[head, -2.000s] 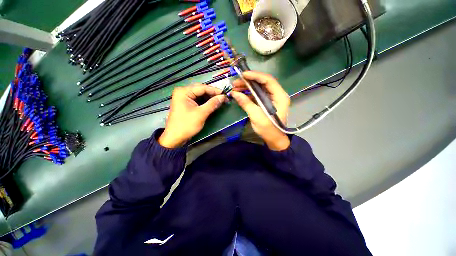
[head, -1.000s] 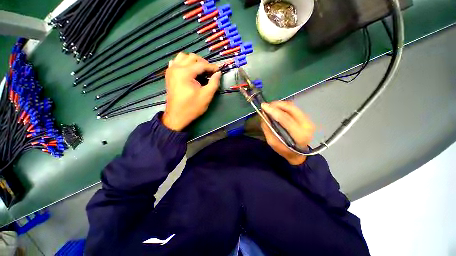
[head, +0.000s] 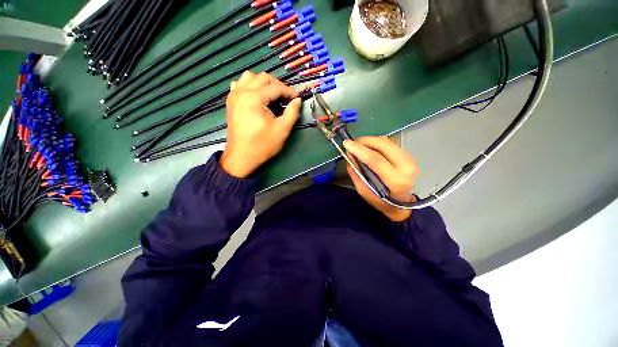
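Black cables (head: 196, 62) with red sleeves and blue ends lie in a spaced row on the green bench. My left hand (head: 259, 122) is over the lower cables, thumb and fingertips pinched near one red lead; what they pinch is too small to tell. My right hand (head: 385, 173) holds the soldering iron (head: 366, 168) by its dark handle. The iron's tip is at the red lead beside a blue end (head: 326, 84), just right of my left fingertips. Another blue end (head: 348, 116) lies below it, partly behind the iron.
A white cup (head: 386, 41) with brownish shavings stands at the top, beside a dark box (head: 467, 27). A black cable sheaf (head: 129, 37) lies upper left. A blue-red bundle (head: 47, 142) and small dark parts (head: 101, 184) lie left. The iron's cord (head: 522, 112) curves right.
My hands were together near the bench edge; they have since separated. My left hand moved up over the cables, and the iron swung to the red lead. In the last second the tip shifted slightly left.
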